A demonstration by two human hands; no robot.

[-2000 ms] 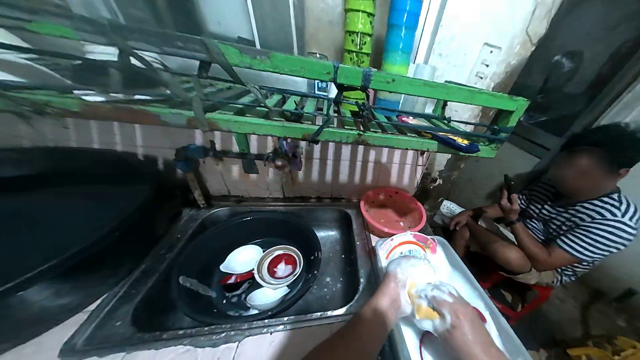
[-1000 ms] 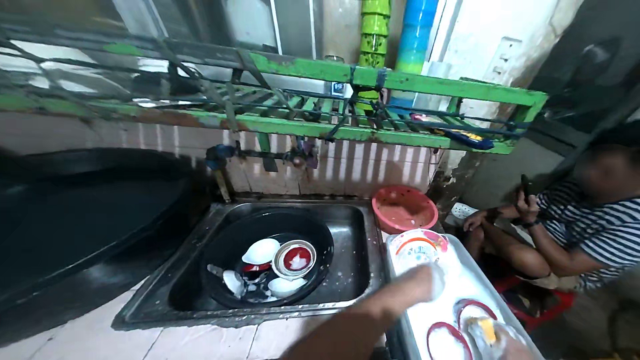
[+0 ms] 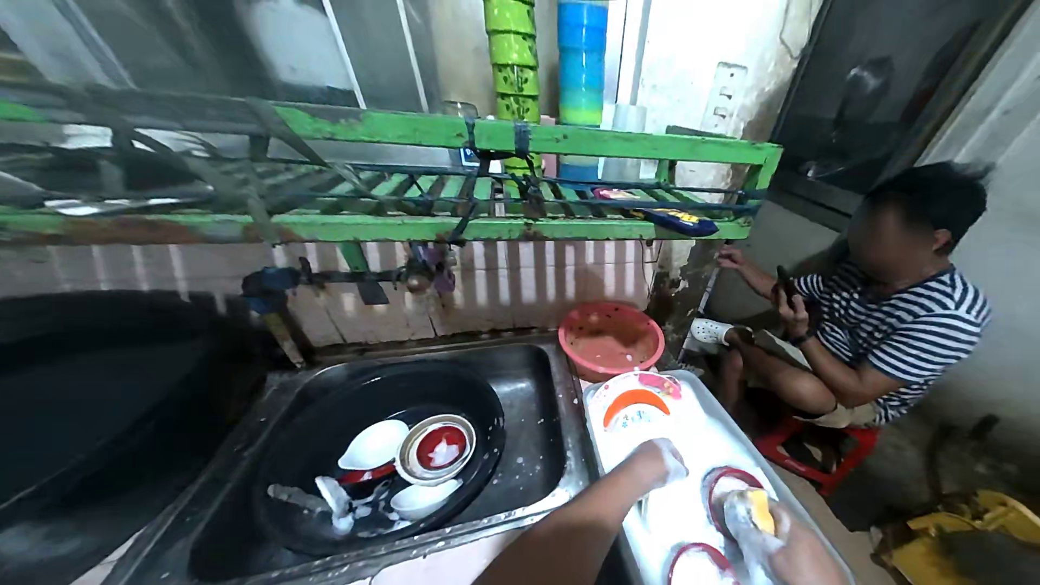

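Note:
My left hand (image 3: 656, 465), soapy, is low over the white tray (image 3: 699, 390); whether it grips anything is hidden. A foamy yellow sponge (image 3: 760, 510) is in my right hand (image 3: 784, 540), beside a red-rimmed dish (image 3: 719, 491) in the tray. Another red-rimmed dish (image 3: 697, 565) lies nearer the tray's front. Toward the back of the tray is a patterned plate (image 3: 662, 386) with an orange-rimmed bowl (image 3: 636, 402) on it. Left of the tray, a black basin (image 3: 280, 479) in the sink holds a white bowl (image 3: 374, 445), nested bowls (image 3: 437, 448) and other soapy dishes.
The metal sink (image 3: 528, 406) is left of the tray, with a pink plastic basin (image 3: 611, 337) behind. A green rack (image 3: 504, 227) crosses above the tap (image 3: 284, 292). A large black tub (image 3: 97, 390) stands far left. At right, a person (image 3: 902, 325) sits on a red stool (image 3: 861, 451) holding a phone.
The right hand and sponge have moved from near the left hand, two seconds ago, to the tray's right side. The patterned plate and orange-rimmed bowl have come into clearer sight.

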